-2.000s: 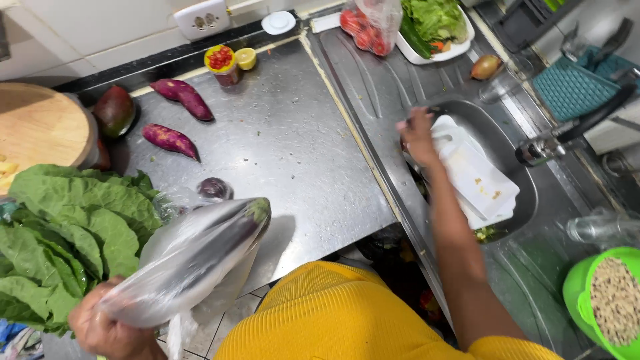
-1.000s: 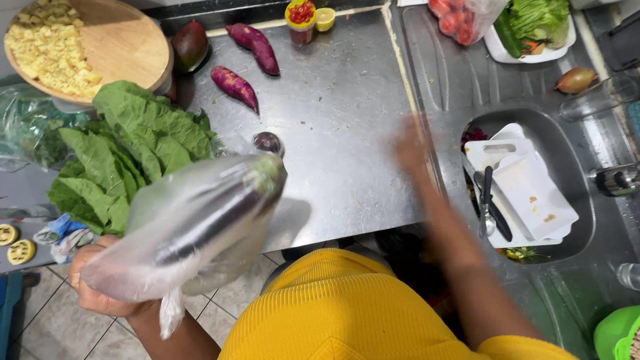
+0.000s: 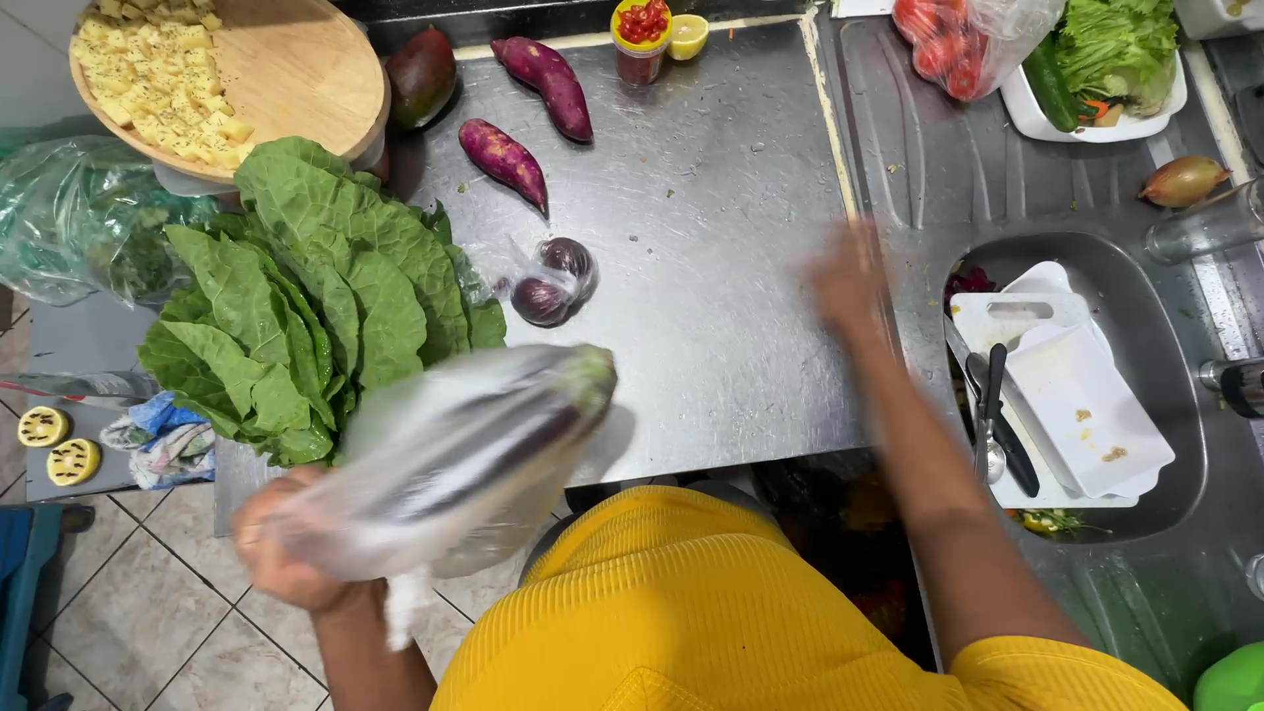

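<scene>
My left hand [image 3: 296, 543] grips a clear plastic bag [image 3: 444, 464] with an eggplant [image 3: 494, 444] inside, above the counter's front edge. Behind that bag lie leafy greens [image 3: 326, 296], and two small round purple vegetables [image 3: 541, 299] wrapped in thin plastic rest on the steel. Motion blurs my right hand [image 3: 844, 272]; it is over the steel counter [image 3: 691, 227] beside the sink, and its fingers cannot be made out. Two purple sweet potatoes [image 3: 548, 89] lie farther back, near a mango [image 3: 422, 79], a cup of red peppers [image 3: 641, 39] and a cut lemon [image 3: 688, 38].
Right of the counter, the sink [image 3: 1155, 296] holds white trays [image 3: 1086, 415], a cutting board and a black-handled knife [image 3: 1017, 449]. Beyond are bagged tomatoes [image 3: 938, 49], a white dish [image 3: 1116, 128] of vegetables and an onion [image 3: 1183, 182]. Back left, a round wooden board [image 3: 306, 79] carries diced food.
My right hand has moved left from the sink's edge to over the counter. The bagged eggplant stays in my left hand. The view has shifted, showing more of the left side.
</scene>
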